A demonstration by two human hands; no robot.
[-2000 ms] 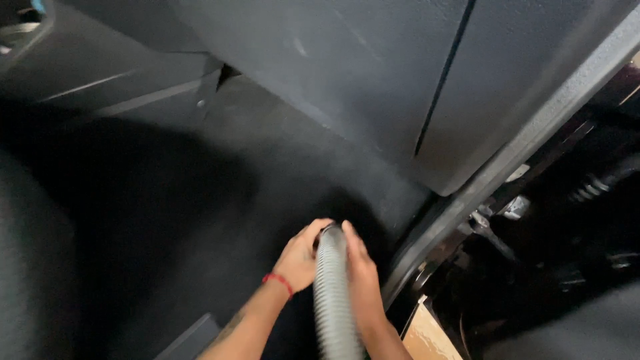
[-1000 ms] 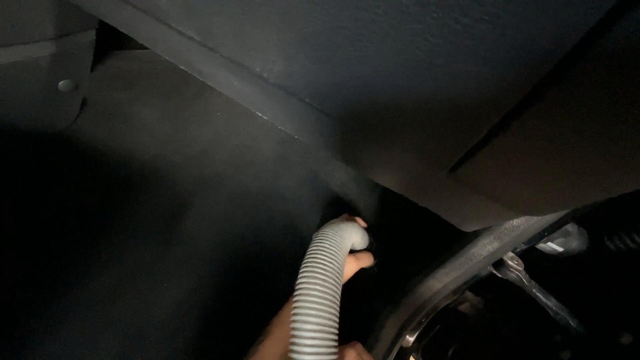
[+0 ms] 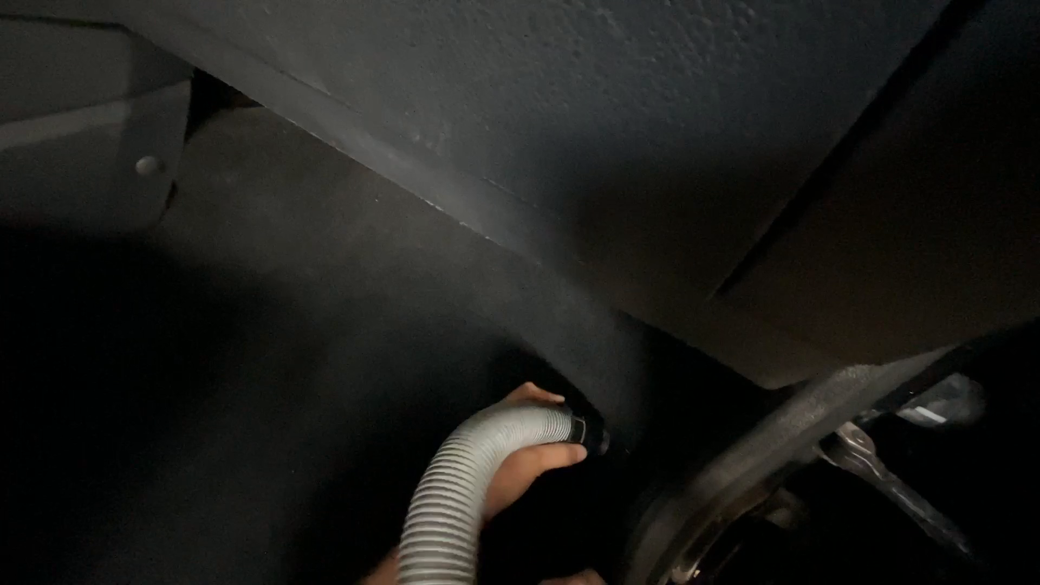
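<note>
A grey corrugated vacuum hose (image 3: 445, 496) rises from the bottom edge and bends right to a dark end fitting (image 3: 589, 433). My left hand (image 3: 520, 475) is closed around the hose just behind that fitting, its forearm partly hidden by the hose. The fitting points right, towards the dark lower corner of a vehicle's interior; whether it touches a surface cannot be told. Only a sliver of my right hand (image 3: 574, 578) shows at the bottom edge, right of the hose, and its fingers are hidden.
A textured dark plastic panel (image 3: 569, 106) with a seam hangs above. Dark carpet (image 3: 301, 203) lies below it. On the left is a trim piece (image 3: 73, 154) with a round fastener. The door-opening seal (image 3: 780, 431) curves at the right, beside a metal door strap (image 3: 902, 487).
The view has moved closer in and darkened. Both hands were at the hose end two seconds ago; now my left hand holds it there and my right hand is lower. The hose end has turned to the right.
</note>
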